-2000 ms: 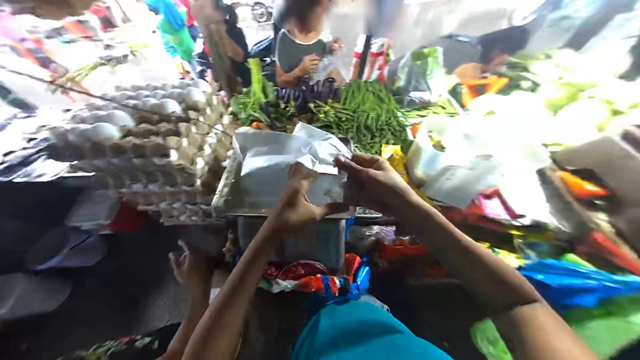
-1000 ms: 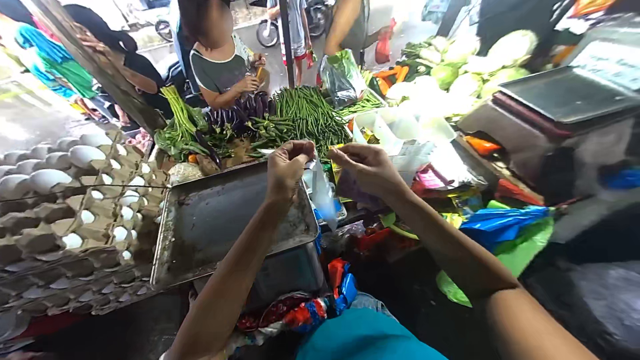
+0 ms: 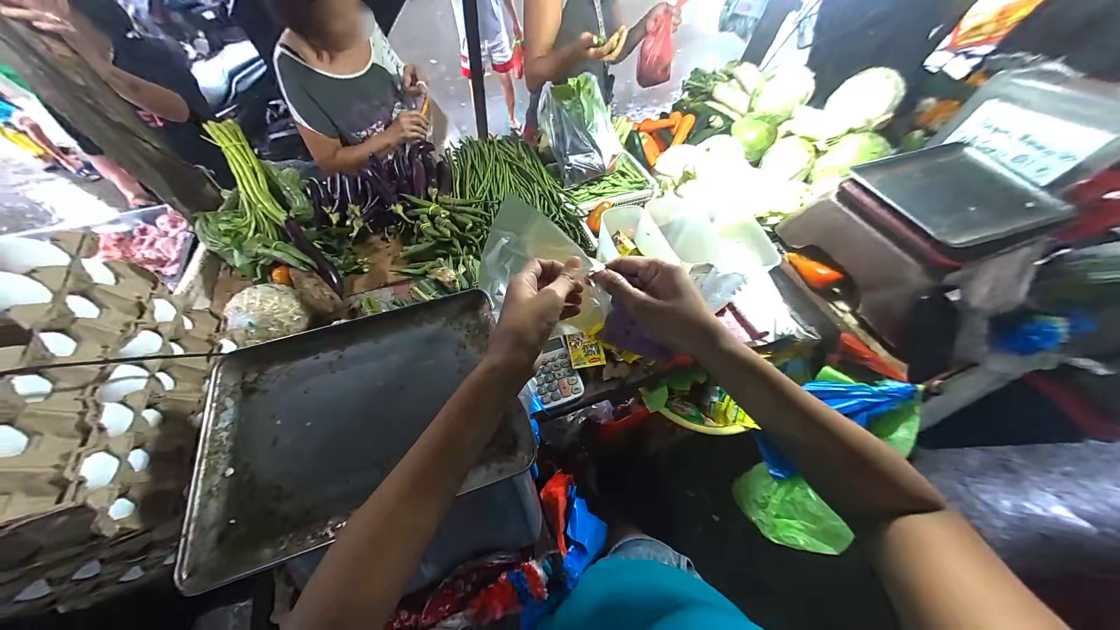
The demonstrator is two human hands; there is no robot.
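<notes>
A thin clear plastic bag (image 3: pixel 525 241) is pinched between my two hands in the middle of the view. My left hand (image 3: pixel 544 302) grips it with thumb and fingers, right of the metal tray. Close beside it, my right hand (image 3: pixel 652 293) pinches the bag's edge with its fingertips. Below the hands lie a calculator (image 3: pixel 557 376) and a small yellow packet (image 3: pixel 586 350). The wide metal tray (image 3: pixel 350 411) holds only small scraps and stains.
Stacked egg trays (image 3: pixel 105 376) stand at left. Beyond lie eggplants (image 3: pixel 376 188), green beans (image 3: pixel 507 179) and cabbages (image 3: pixel 840 114). White plastic containers (image 3: pixel 634 227) sit behind my right hand, with a weighing scale (image 3: pixel 962 192) at right. Several people stand across the stall.
Two seconds ago my hands held whitish sheet material over the tray; now they hold a clear bag right of it. The view has shifted markedly, showing more of the scale side.
</notes>
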